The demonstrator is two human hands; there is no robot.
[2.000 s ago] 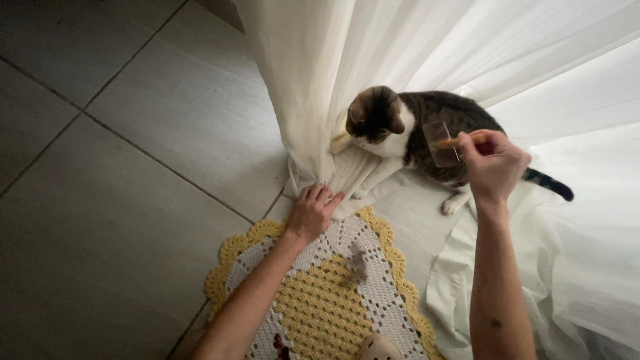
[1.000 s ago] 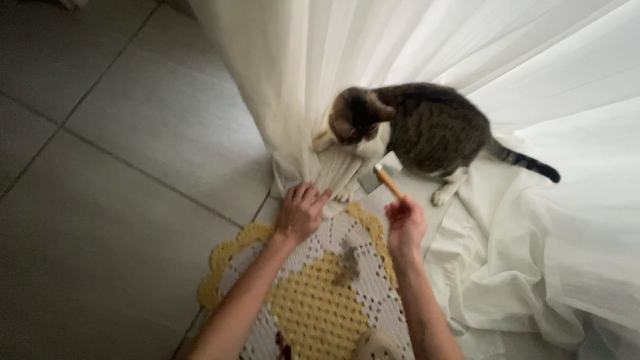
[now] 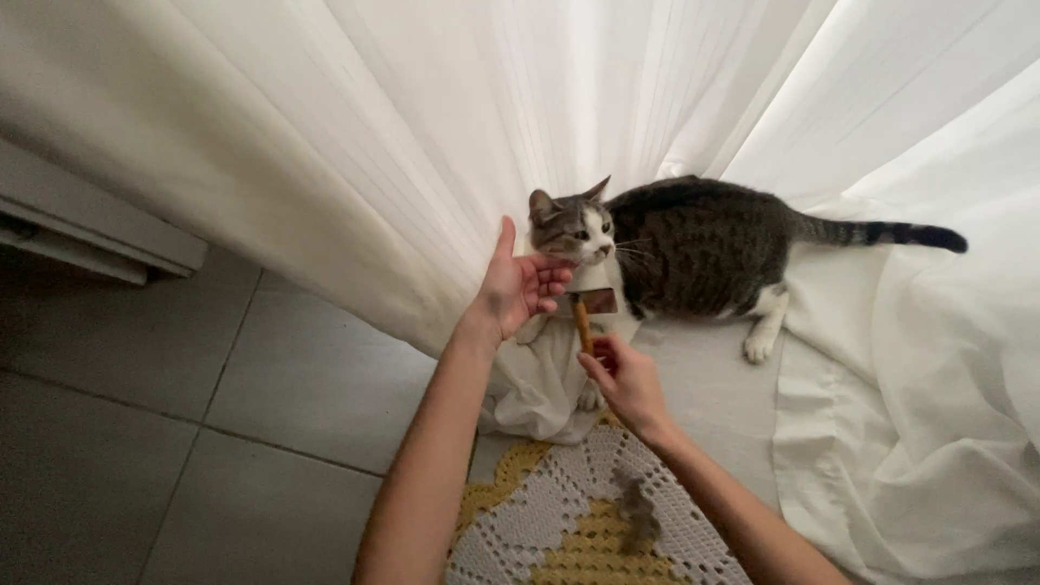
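A tabby-and-white cat [image 3: 703, 248] lies on its side of the floor in front of the curtain, its head raised and its tail stretched right. My left hand [image 3: 524, 288], palm up with fingers apart, is at the cat's chin and cheek. With my right hand [image 3: 621, 374] I grip the wooden handle of a slicker brush [image 3: 583, 325]. The brush's flat rectangular head is against or just before the cat's white chest; its bristles cannot be made out.
White sheer curtain [image 3: 439, 122] hangs behind the cat and bunches on the floor at right. Below lies a yellow-and-white crochet rug [image 3: 561, 504] with a grey tuft [image 3: 638, 512], seemingly fur. Grey floor tiles [image 3: 301, 374] and a white furniture edge [image 3: 97, 215] are at left.
My left hand has left the curtain's hem and moved up to the cat's chin. The brush is now at the chest. The cat has lifted its head, which was bent down. The view has shifted.
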